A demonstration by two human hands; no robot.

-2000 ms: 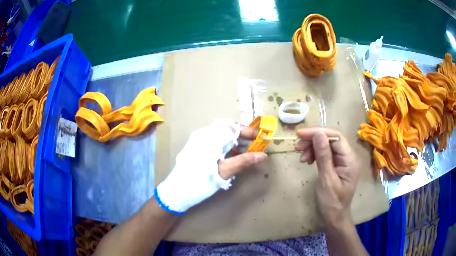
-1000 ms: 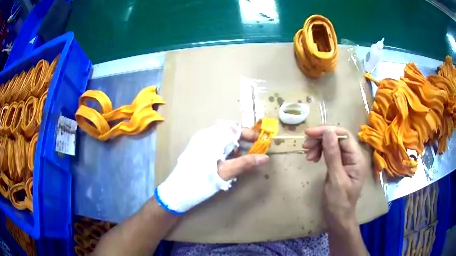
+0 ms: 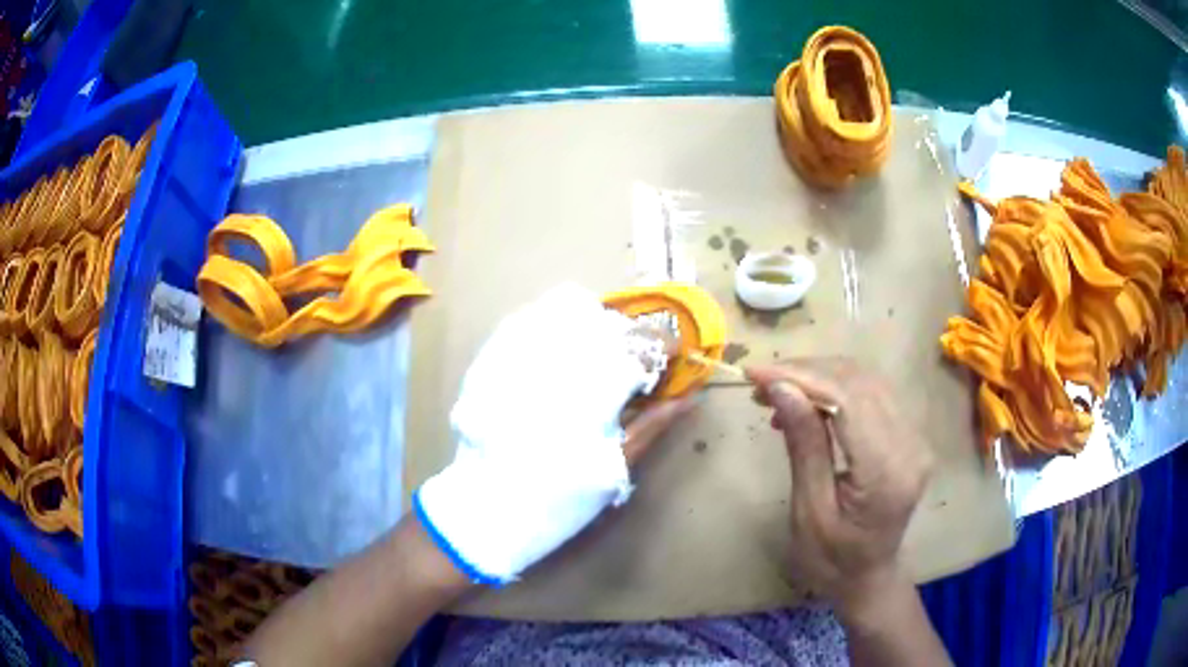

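Note:
My left hand [image 3: 547,424], in a white knit glove with a blue cuff edge, holds an orange looped piece [image 3: 705,317] over the cardboard; its fingers are partly hidden behind the glove and the piece. My bare right hand [image 3: 840,463] holds a thin pale stick [image 3: 721,369], whose tip is at the right side of the orange loop. Whether the tip touches the loop is hard to tell. A small round white glue cup [image 3: 774,280] stands on the cardboard just beyond the hands, with dark spots around it.
Stacked orange ovals [image 3: 838,111] stand at the far edge of the cardboard sheet [image 3: 521,183]. Loose orange strips [image 3: 1062,293] and a white squeeze bottle [image 3: 982,136] are at right. Looped pieces with tails [image 3: 313,280] lie on the metal plate [image 3: 306,443], beside a blue crate [image 3: 143,430].
My left hand has turned, and the orange piece now shows as a wider curved loop. My right hand has moved slightly left and tilted the stick. The view has shifted slightly.

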